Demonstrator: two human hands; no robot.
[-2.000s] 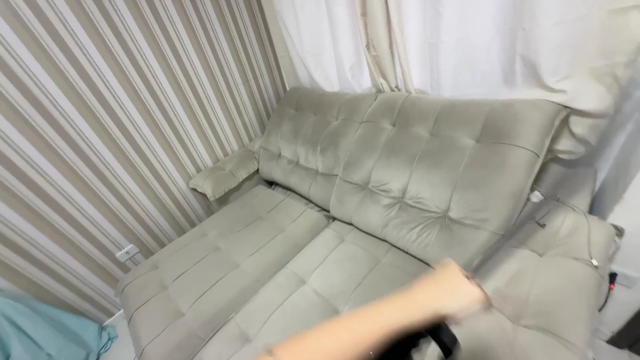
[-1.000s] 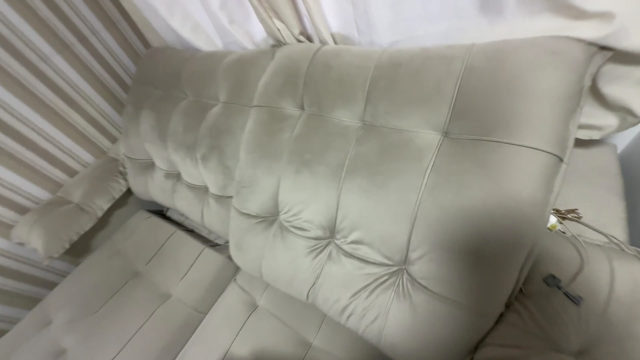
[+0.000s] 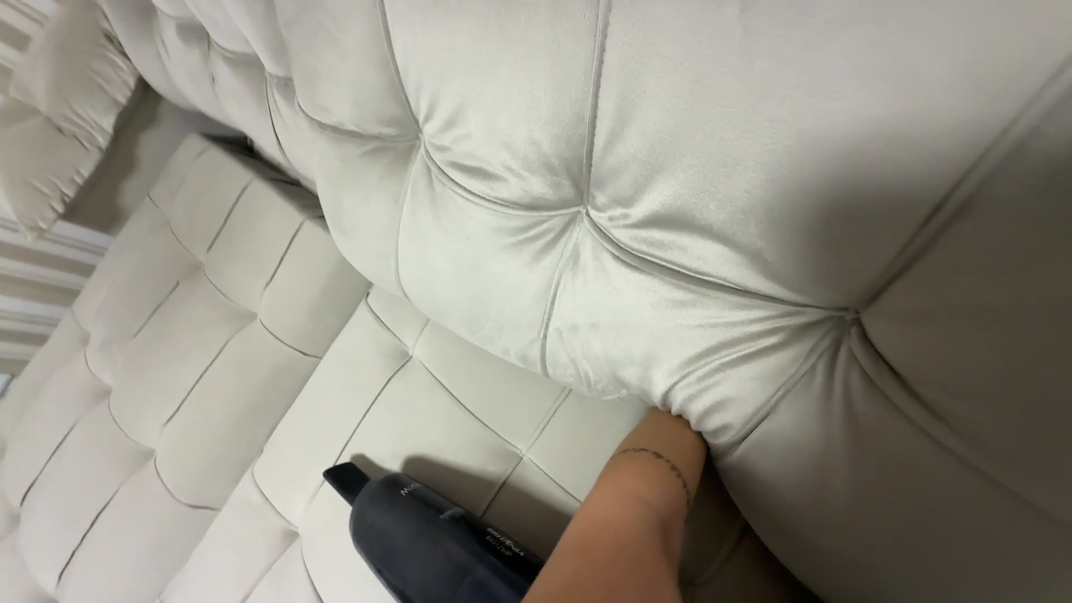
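Note:
A forearm, apparently my left, rises from the bottom edge. Its wrist (image 3: pixel 670 452) meets the lower edge of the tufted grey-beige backrest cushion (image 3: pixel 502 251). My left hand is hidden beneath or behind that cushion, so its fingers cannot be seen. Just left of the forearm, a dark handheld vacuum cleaner (image 3: pixel 435 536) lies over the tufted seat cushion (image 3: pixel 335 402), its flat black nozzle (image 3: pixel 345 482) pointing to the upper left. The rear of the vacuum runs out of view at the bottom. My right hand is not seen, and what holds the vacuum, if anything, cannot be told.
A second seat section (image 3: pixel 167 360) extends at the left, with a seam between the two. A small gathered cushion or armrest (image 3: pixel 63 109) is at the upper left, beside striped wall covering (image 3: pixel 42 285). A dark gap (image 3: pixel 729 528) opens under the backrest at the lower right.
The view has moved in much closer to the backrest. A forearm and the vacuum cleaner now show, neither seen one second ago; the hand has gone under the backrest's lower edge.

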